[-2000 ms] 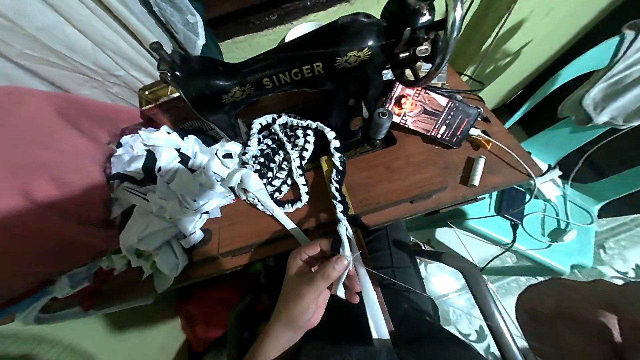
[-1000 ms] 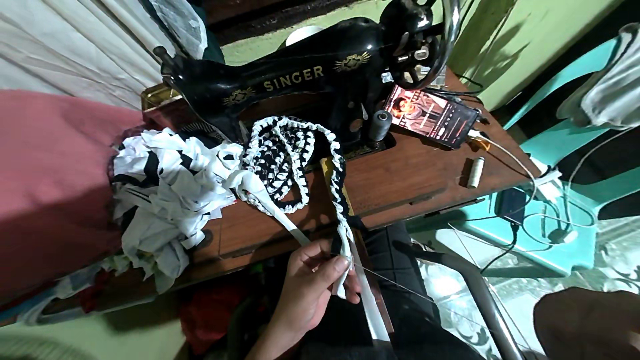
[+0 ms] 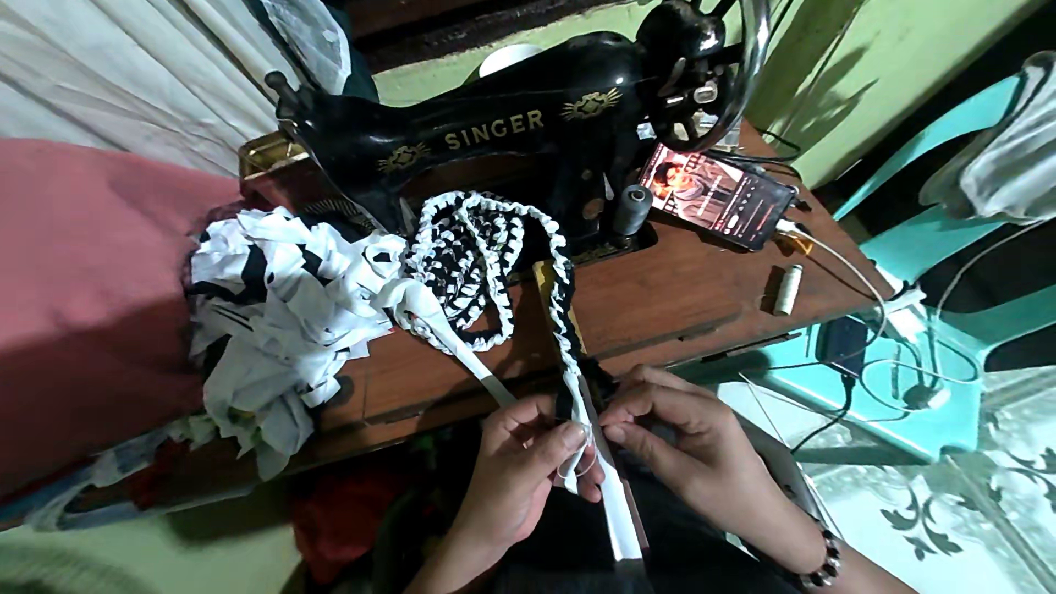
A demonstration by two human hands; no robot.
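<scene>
My left hand pinches white fabric strips at the lower end of a black-and-white braided cord. A loop of thin thread hangs by its fingertips. Close on the right, my right hand has its thumb and forefinger pinched together beside the strips; a thread or needle between them is too small to make out. The rest of the braid lies coiled below the arm of a black Singer sewing machine. One white strip runs from the heap of fabric strips toward my left hand.
On the wooden table are a grey thread spool, a plugged-in phone and a white thread spool. A teal plastic chair holding a charger and cables stands at right. Red cloth lies at left.
My right hand has come in from the lower right edge to beside my left hand and the strips. My left hand keeps its grip at the braid's end.
</scene>
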